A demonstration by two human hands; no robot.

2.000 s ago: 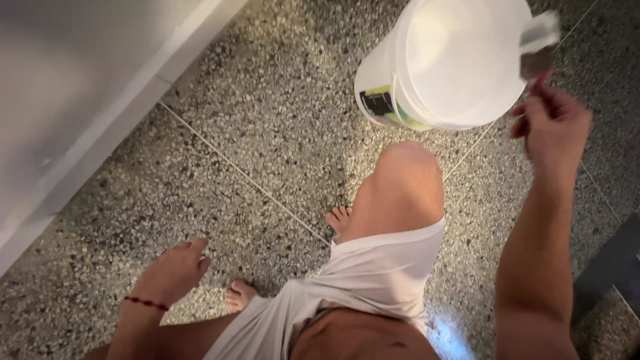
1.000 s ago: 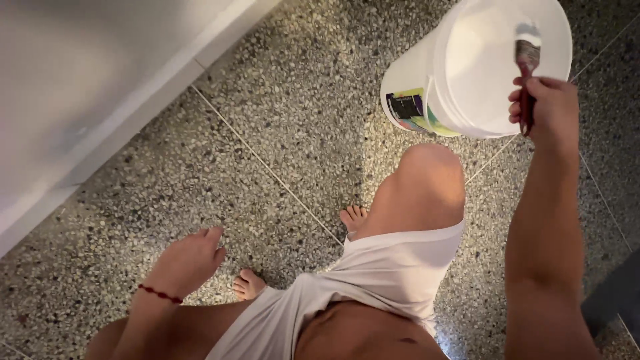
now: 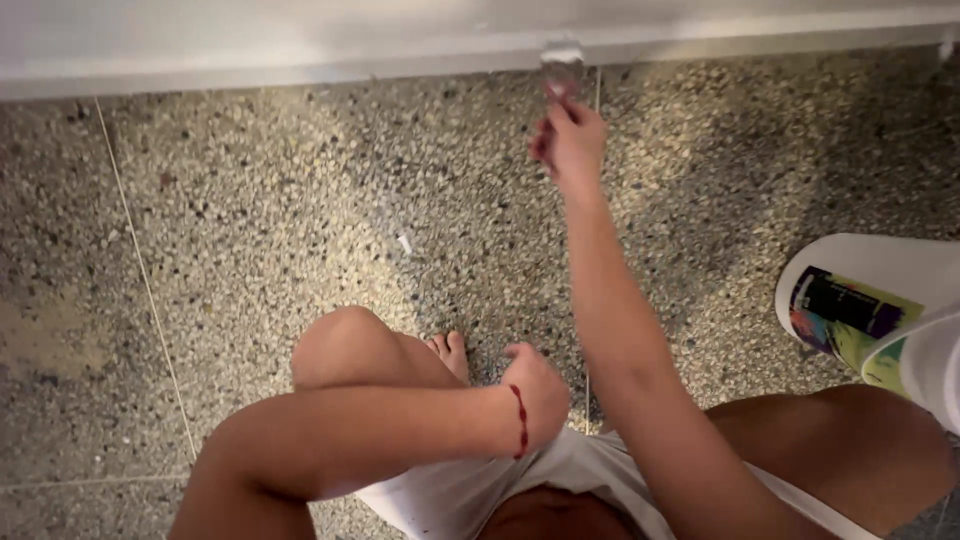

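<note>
My right hand (image 3: 574,142) grips a paintbrush (image 3: 561,71) by its reddish handle, reaching forward to the base of the wall. The brush's bristles carry white paint and lie over the pale baseboard (image 3: 450,62); blur hides whether they touch it. My left hand (image 3: 534,390), with a red bracelet at the wrist, rests near my lap by the white shorts (image 3: 450,495). It holds nothing that I can see, and its fingers are partly curled. A white plastic bucket (image 3: 892,262) with a colourful label stands to the right, cut off by the view's edge.
The pale wall (image 3: 225,30) runs across the top of the view. Speckled terrazzo floor (image 3: 262,187) with thin joint lines spreads below it. A small white scrap (image 3: 405,244) lies on the floor ahead of my bare foot (image 3: 452,352).
The brush in my right hand was over the bucket's mouth a second ago and is now at the wall's base. My left hand has come in to my lap. The view has turned strongly.
</note>
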